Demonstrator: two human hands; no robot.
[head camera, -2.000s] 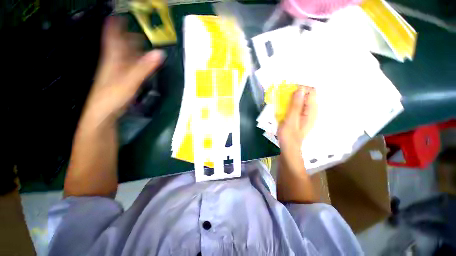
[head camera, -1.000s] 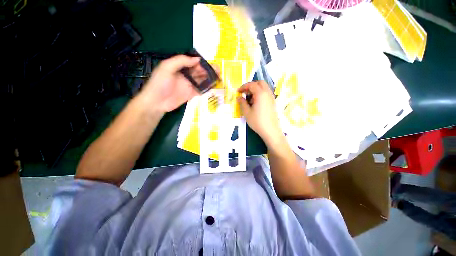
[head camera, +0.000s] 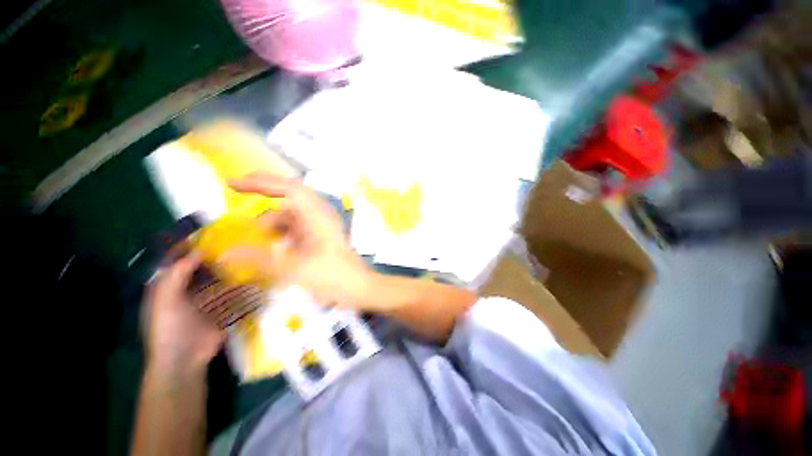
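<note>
My left hand (head camera: 182, 312) is at the lower left, blurred, and holds a black faceplate (head camera: 218, 298) over the centre stack. The faceplate's striped grid shows beside my fingers. My right hand (head camera: 316, 249) reaches in from the right, its fingers over yellow material at the faceplate's upper end. Blur hides whether it grips a sticker. The sticker sheets (head camera: 218, 147) lie under both hands. The top sheet's near end (head camera: 325, 356) has dark cut-out gaps and reaches my clothing.
A glaring white pile of backing sheets (head camera: 463, 134) holds loose yellow pieces (head camera: 392, 203). Behind are a pink fan (head camera: 294, 31) and more yellow sheets (head camera: 454, 18). A cardboard box (head camera: 592, 258) and red stool (head camera: 632, 138) are at right. Two yellow-covered faceplates (head camera: 64, 114) lie far left.
The view has swung to the right and tilted. My right hand has moved from the sheet to the faceplate in my left hand, and both hands are now close together.
</note>
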